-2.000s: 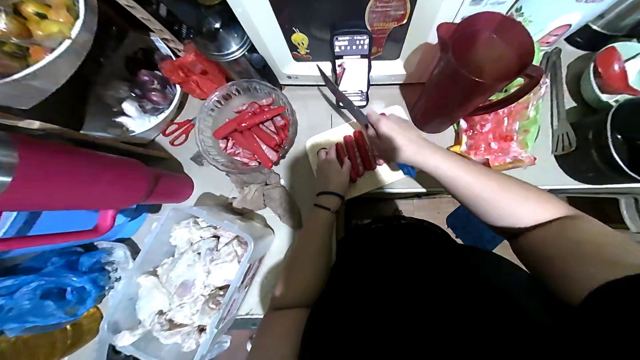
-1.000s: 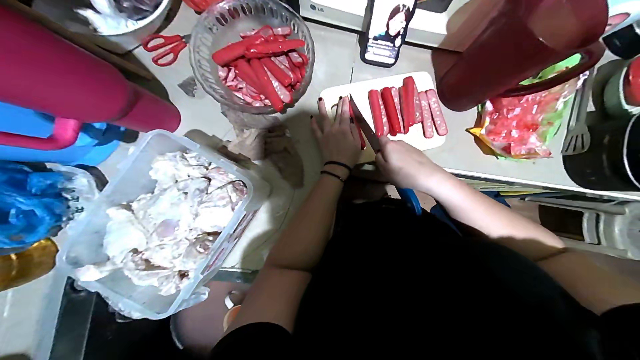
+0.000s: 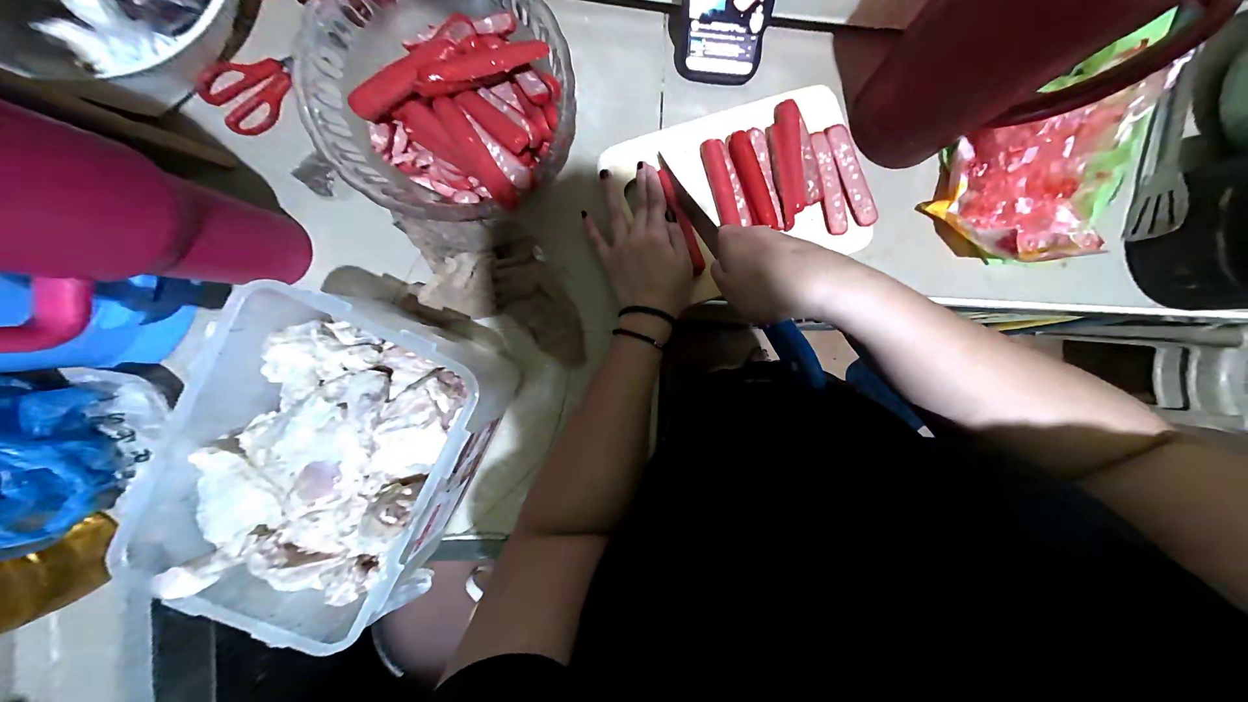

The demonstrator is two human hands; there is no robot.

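Note:
My right hand (image 3: 770, 273) grips a kitchen knife (image 3: 690, 207), its blade lying along a red sausage (image 3: 688, 234) on the white cutting board (image 3: 639, 146). My left hand (image 3: 643, 239) rests at the left part of the board, fingers spread beside that sausage; whether it pinches the sausage cannot be seen clearly. Several halved red sausages (image 3: 756, 180) lie side by side on the board, right of the blade, some with the pink cut face up. A clear ribbed glass bowl (image 3: 312, 107) at the upper left holds more red sausage pieces (image 3: 478, 117).
Red-handled scissors (image 3: 258, 93) lie left of the bowl. A plastic container (image 3: 224, 331) of white-coated meat stands at lower left, near a pink tumbler (image 3: 127, 195). A phone (image 3: 723, 39) is beyond the board. At right are a dark red pitcher (image 3: 936, 78), a sausage package (image 3: 1033, 185) and a slotted turner (image 3: 1160, 200).
Two seconds ago the knife was raised over the board; now its blade is down at a sausage. Sausages that were bunched by my left hand now lie spread out to the right. The view has shifted.

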